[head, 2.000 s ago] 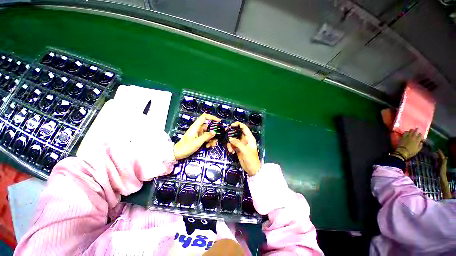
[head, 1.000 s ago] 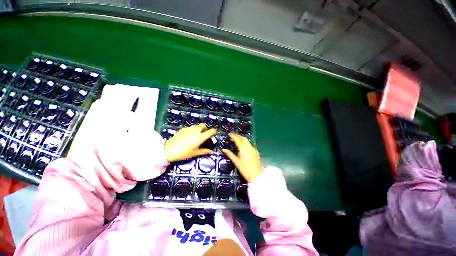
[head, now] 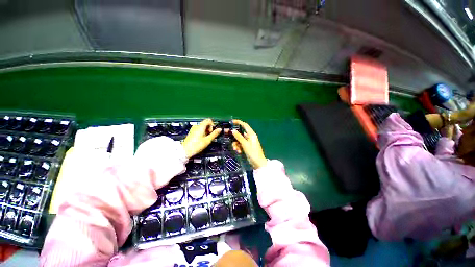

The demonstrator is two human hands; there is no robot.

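The clear compartment tray (head: 195, 233) lies in front of me, with glossy black round parts in its cells. One cell right of the middle shows a hatched texture and no dark disc. My left hand (head: 198, 138) and my right hand (head: 248, 143) meet over the tray's far right corner. Their fingertips pinch dark glossy material (head: 224, 126) between them. I cannot tell whether it is one black part or two, or whether it is lifted clear of the cells. My hands hide several cells there.
A side tray of parts (head: 34, 182) lies at left. A white sheet (head: 122, 136) with a dark pen (head: 110, 144) lies between the trays. A black pad (head: 338, 151), a red-orange panel (head: 369, 82) and a neighbour in a pink smock (head: 411, 182) are at right.
The view has turned, so the bench looks more level. My hands have moved from the middle of the tray to its far right corner, with fingertips close together again.
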